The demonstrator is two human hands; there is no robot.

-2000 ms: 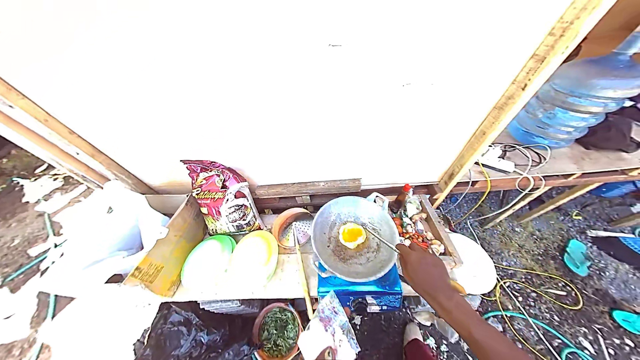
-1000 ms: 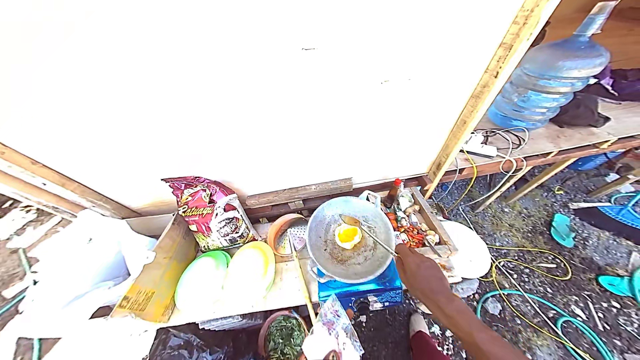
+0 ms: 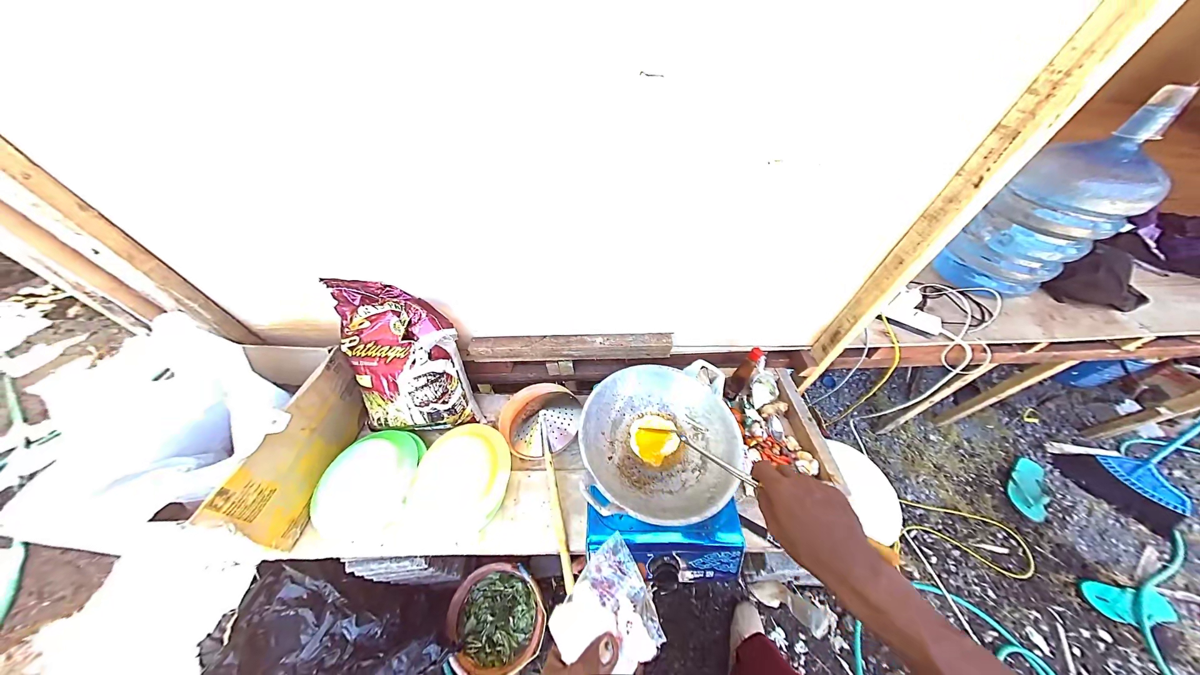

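My right hand (image 3: 797, 511) grips the handle of a metal spoon or spatula (image 3: 717, 459), whose tip lies at the egg. The egg (image 3: 654, 441), with a bright yellow yolk, sits in the metal wok (image 3: 670, 502). Under the wok stands a blue portable stove (image 3: 712, 548). At the bottom edge, my left hand (image 3: 592, 658) holds a clear plastic bag (image 3: 614, 595) with whitish contents; most of this hand is out of view. Beside the wok lie a strainer ladle (image 3: 560, 427) with a long light handle and a round brown container (image 3: 520, 412).
Right of the wok, a wooden tray (image 3: 806, 422) holds chillies, bulbs and a sauce bottle (image 3: 747, 367). Plates (image 3: 459, 478), a printed bag (image 3: 398, 356) and a cardboard box (image 3: 281, 459) stand left. A bowl of leaves (image 3: 497, 619) is below. A large water bottle (image 3: 1059, 211) lies at right.
The utensil's tip was at the egg's upper edge one second ago and now lies over its yolk side. My right hand still grips the handle, and my left hand shows more at the bottom edge.
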